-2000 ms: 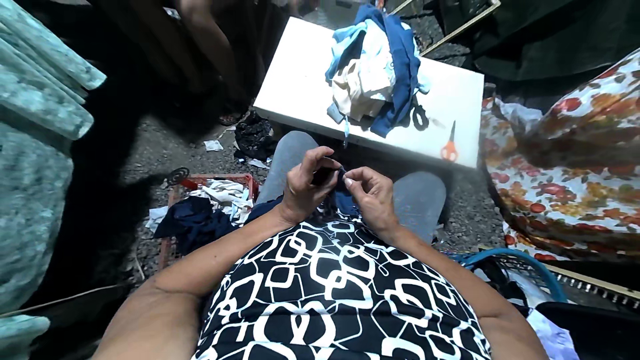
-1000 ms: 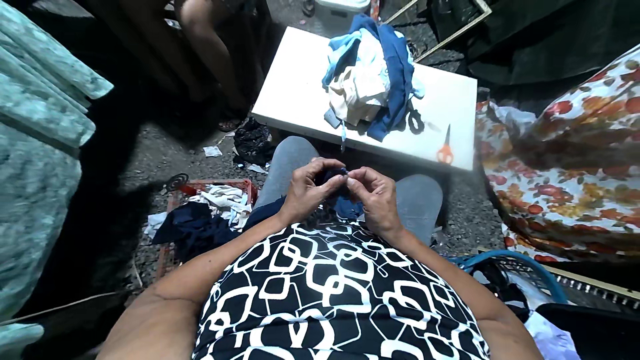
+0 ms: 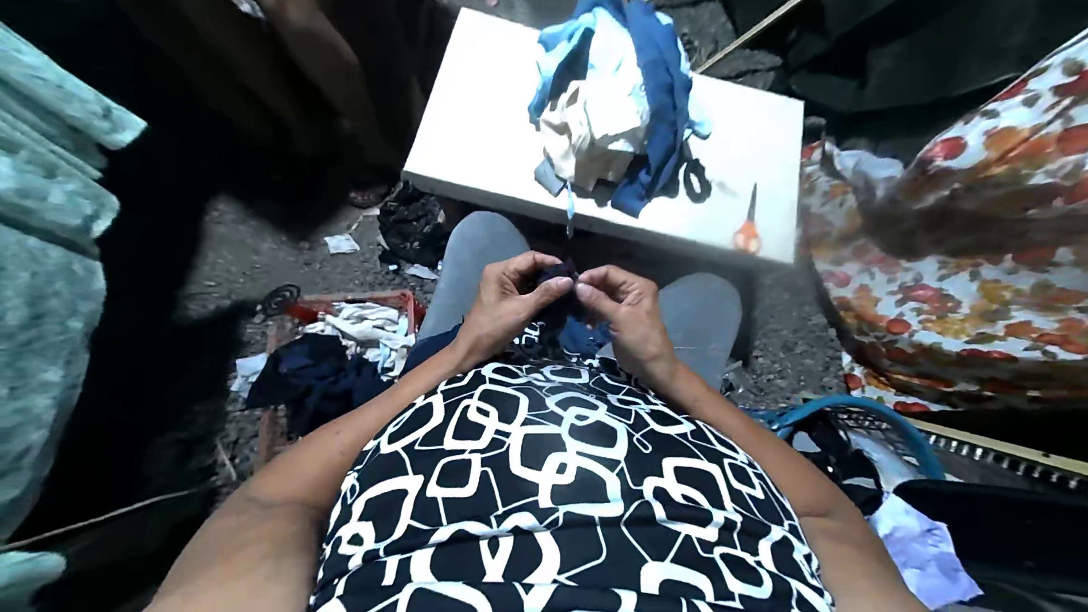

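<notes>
My left hand (image 3: 510, 297) grips a small piece of dark navy cloth (image 3: 557, 276) between thumb and fingers, above my lap. Close beside it, my right hand (image 3: 625, 310) pinches the right edge of the same dark piece with thumb and index finger. Whether a needle or thread is between the fingertips cannot be told. More navy cloth (image 3: 586, 338) lies in my lap below the hands. Beyond my knees, a pile of blue, light-blue and cream cloth (image 3: 629, 102) rests on a white tabletop (image 3: 484, 93). Orange-handled scissors (image 3: 748, 234) lie near its right front corner.
A black ring-shaped object (image 3: 697, 180) lies beside the cloth pile. At the left, a red crate (image 3: 412, 310) holds white and navy cloths. Floral fabric (image 3: 960, 297) hangs at the right, above a blue-rimmed basket (image 3: 901, 416). Another person's leg (image 3: 327, 68) shows at the upper left.
My hands remain together at the dark cloth, with small shifts of the fingers. The pile and the scissors have stayed on the tabletop.
</notes>
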